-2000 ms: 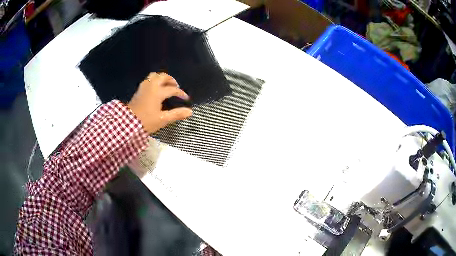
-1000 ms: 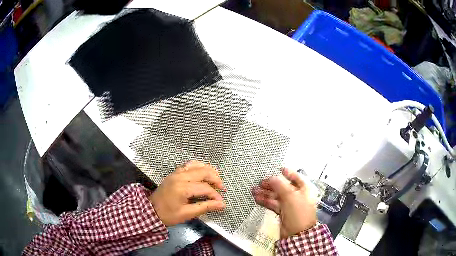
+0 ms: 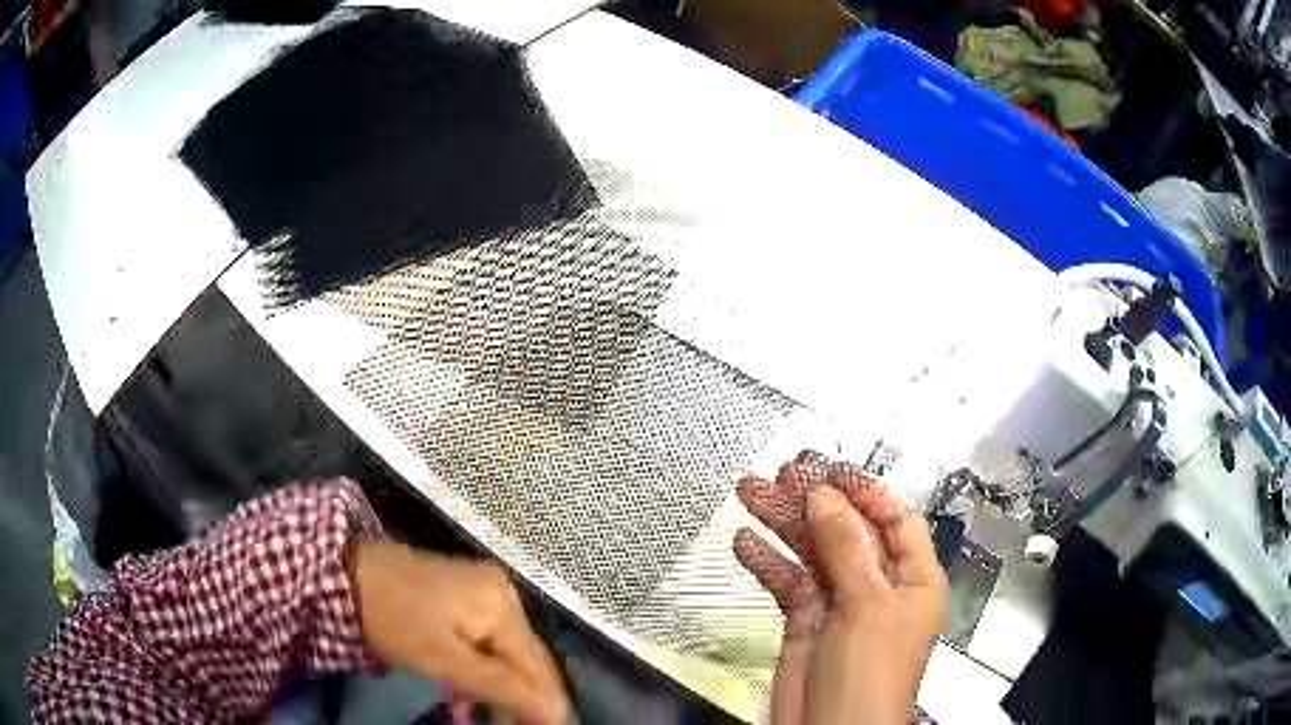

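Observation:
A single see-through black mesh panel lies on the white table, partly over another mesh piece. My right hand pinches the panel's right corner between thumb and fingers, with netting over the fingertips, left of the needle area. My left hand is off the table's front edge, blurred, back up and fingers pointing down; its fingertips are not clear. A dense black stack of mesh panels lies at the back left.
The white sewing machine stands at right, with its metal needle plate beside my right hand. Black strips hang right of the plate. A blue plastic bin is behind the white table.
My left hand has left the mesh and moved down past the table's front edge. My right hand now holds the mesh corner slightly raised. Earlier, the left hand was at the stack.

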